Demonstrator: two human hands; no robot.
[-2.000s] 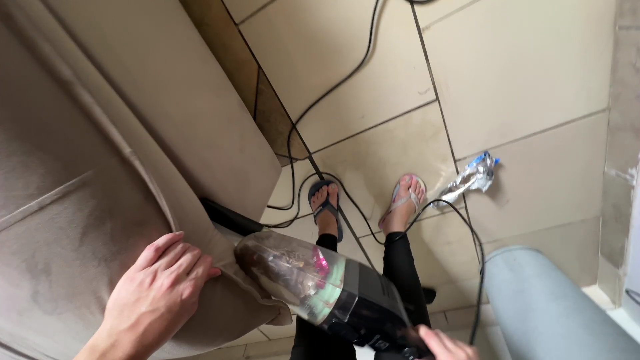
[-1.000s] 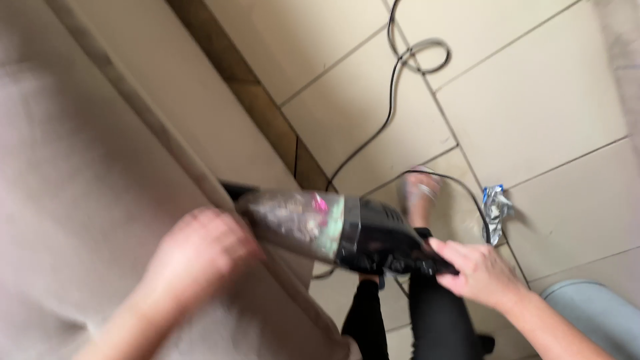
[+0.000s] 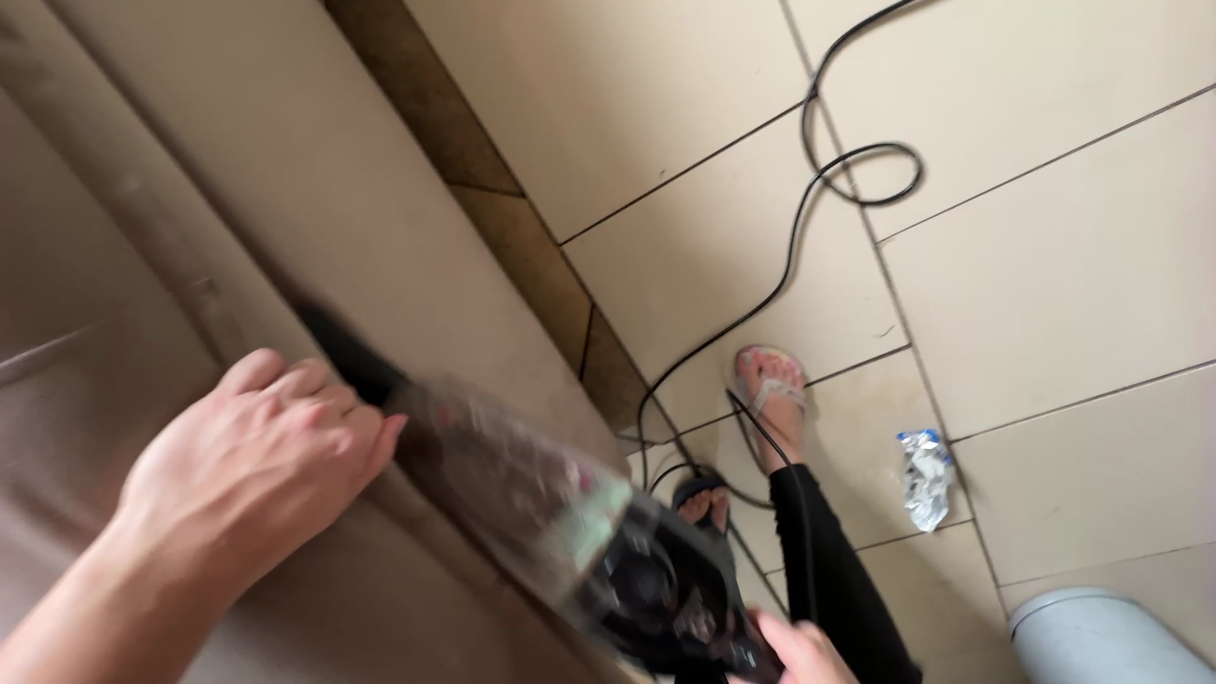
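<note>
My right hand (image 3: 803, 651), at the bottom edge, grips the rear of a black handheld vacuum cleaner (image 3: 655, 579). Its clear dust container holds greyish debris and a pink bit, blurred by motion. The dark nozzle (image 3: 351, 356) reaches into the gap between the seat cushion and the base of a beige sofa (image 3: 380, 190). With curled fingers, my left hand (image 3: 275, 446) holds the edge of the sofa cushion (image 3: 123, 332) beside the nozzle. Most of my right hand's fingers are hidden behind the handle or out of frame.
A black power cord (image 3: 788, 256) loops over the tiled floor (image 3: 1064, 285) and passes around my feet in flip-flops (image 3: 774, 399). A crumpled silver and blue wrapper (image 3: 924, 480) lies on the tiles. A grey cylindrical bin (image 3: 1102, 632) is at lower right.
The view has shifted. The vacuum, level across the view one second ago, now slants down to the right along the sofa gap. My left hand stays at the cushion edge.
</note>
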